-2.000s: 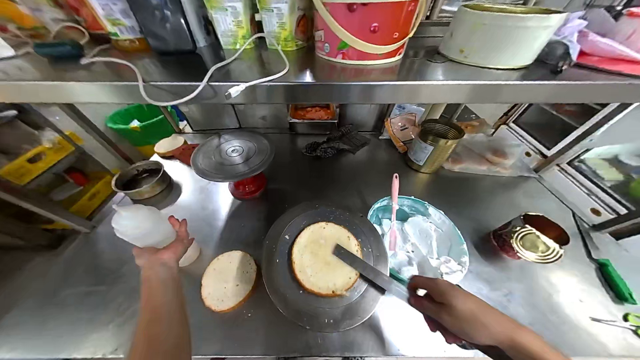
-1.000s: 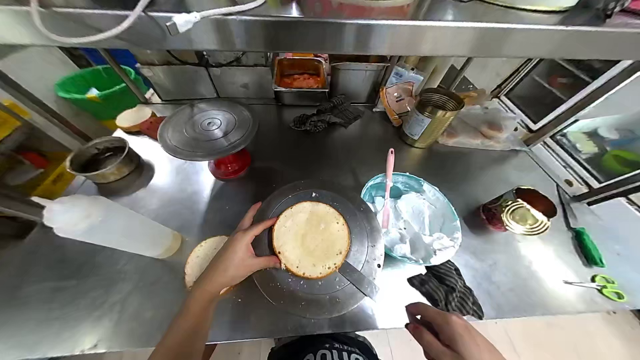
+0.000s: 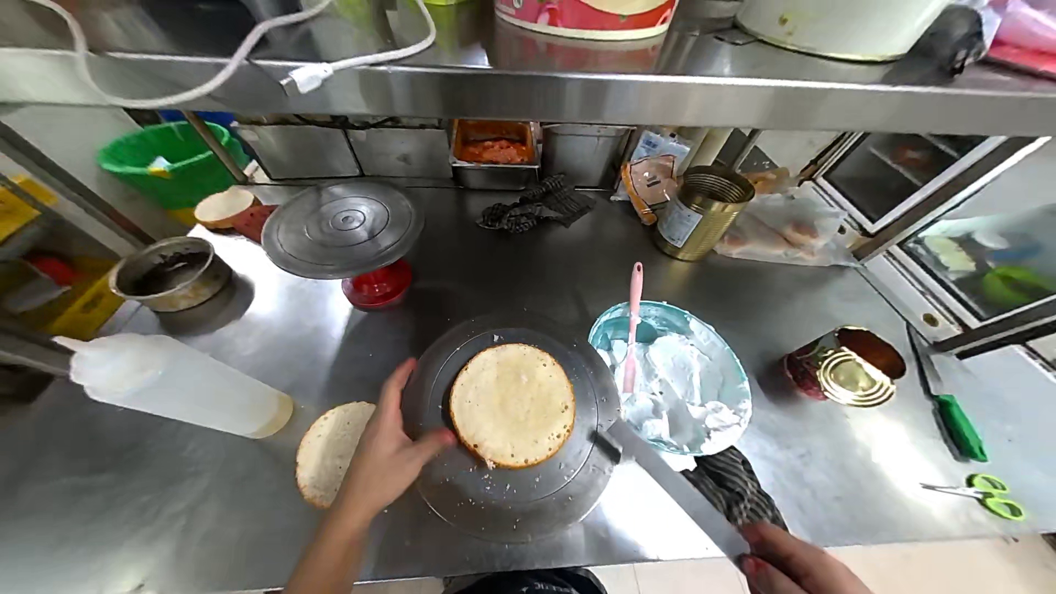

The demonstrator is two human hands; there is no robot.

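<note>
A round sponge cake layer (image 3: 512, 405) lies on a metal cake turntable (image 3: 528, 511). My left hand (image 3: 392, 458) is at the turntable's left side, thumb at the cake's edge, fingers apart. At the lower right my right hand (image 3: 792, 561) grips a long metal spatula (image 3: 681, 495), its tip over the turntable's right rim. Another sponge layer (image 3: 330, 450) lies on the counter, partly behind my left hand. Right of the turntable, a teal bowl (image 3: 742, 375) holds white cream and a pink-handled spatula (image 3: 634, 330). A clear squeeze bottle (image 3: 181, 384) lies on its side at the left.
A second turntable (image 3: 342, 227) on a red base and a metal pot (image 3: 171, 276) stand back left. Tin cans (image 3: 707, 213), a green-handled knife (image 3: 957, 425), green scissors (image 3: 982, 493) and a striped cloth (image 3: 737, 487) are to the right. A steel shelf (image 3: 528, 99) crosses above.
My left hand has left the squeeze bottle, which now lies on the counter, and moved to the cake. The long spatula has moved off the cake toward the lower right.
</note>
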